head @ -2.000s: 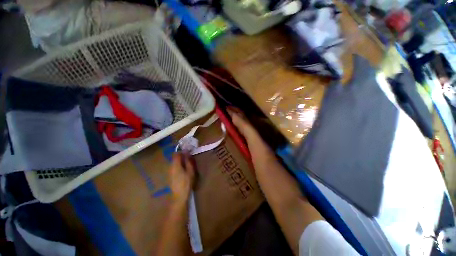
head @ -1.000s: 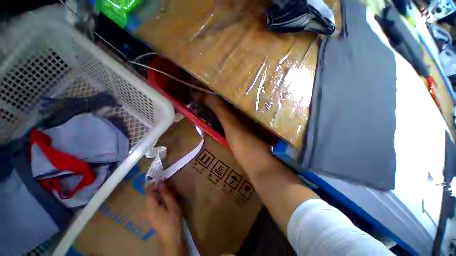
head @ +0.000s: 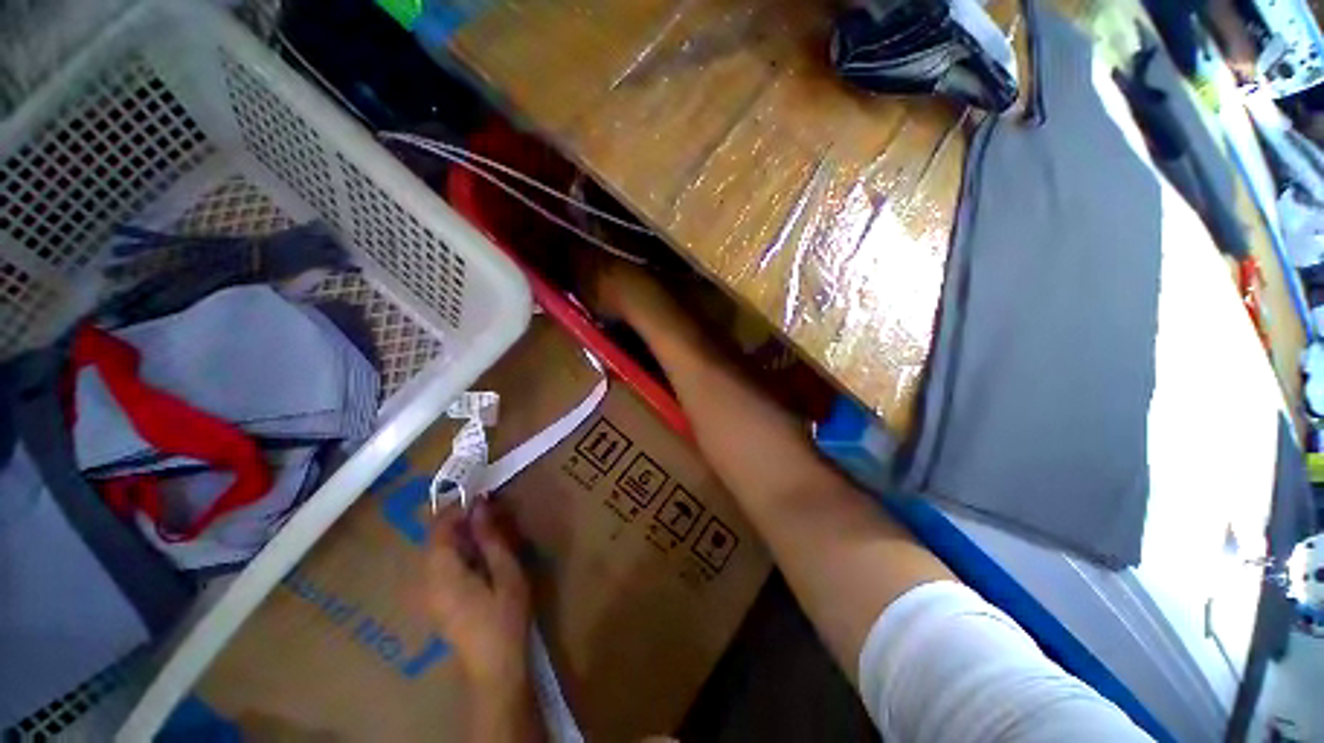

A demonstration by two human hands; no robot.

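My left hand (head: pixel 479 581) is closed on a bunched, looped part of a white tape (head: pixel 552 434) above the brown carton (head: pixel 581 581). One end of the tape hangs down below the hand; another part runs up to the red rim (head: pixel 635 375) of a container under the table. My right hand (head: pixel 617 290) reaches over that rim into the dark space under the wooden table edge. Its fingers are hidden in shadow, so what it touches cannot be seen.
A white perforated basket (head: pixel 479 327) with grey pieces and a red strip (head: pixel 174 428) stands at left. Dark grey panels (head: pixel 1038 319) lie on the table at right. A dark bundle (head: pixel 915 58) is on the shiny wooden table (head: pixel 697 145). Thin white cords cross the gap under the table edge.
The view has swung right and closer. My right hand has gone deeper under the table over the red rim. My left hand still holds the tape.
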